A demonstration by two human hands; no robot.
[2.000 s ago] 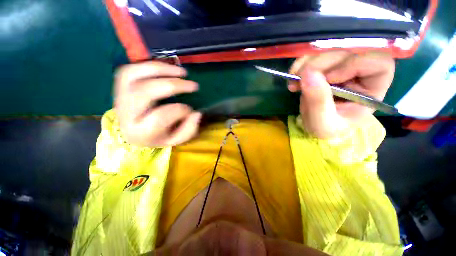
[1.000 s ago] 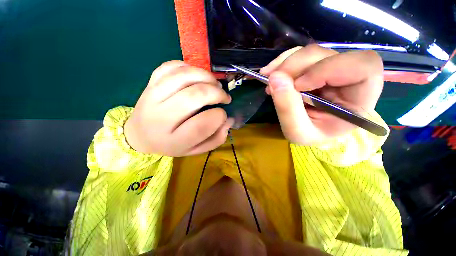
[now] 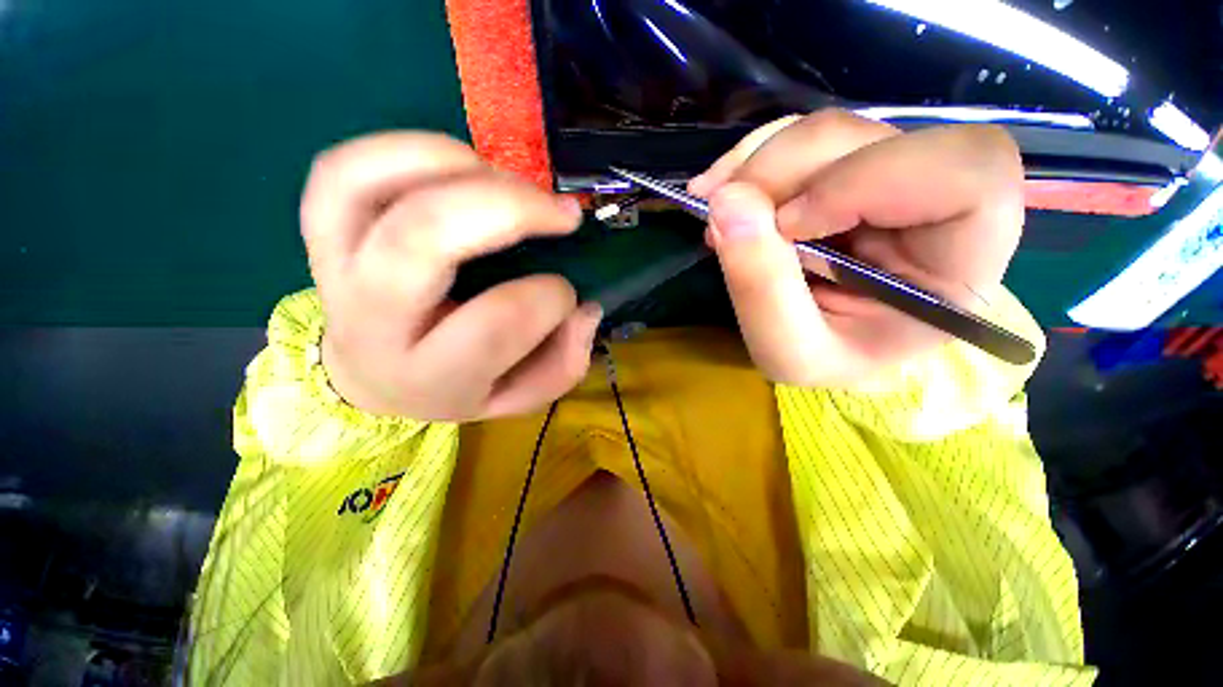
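Observation:
My right hand (image 3: 872, 242) holds metal tweezers (image 3: 925, 295), their tip over the lower left corner of a glossy black display panel (image 3: 751, 67). A red frame (image 3: 502, 87) borders the panel. A small silver hinge (image 3: 622, 215) shows at that corner, beside the tweezer tip. My left hand (image 3: 436, 275) is just left of the corner, thumb and fingers bent, and holds a clear film (image 3: 651, 278) that hangs between the hands. Whether a tiny piece is at the tweezer tip cannot be told.
The green work surface (image 3: 228, 161) lies left of and under the panel. A white board (image 3: 1156, 269) with blue specks is at the right. A blue object (image 3: 1127, 349) and red-orange pieces (image 3: 1200, 356) lie below it. Dark floor lies beyond the bench edge.
The panel first shifted right in view and both hands came to its lower left corner. In the last second my left hand moved slightly left and its upper fingers lifted; the tweezers barely moved.

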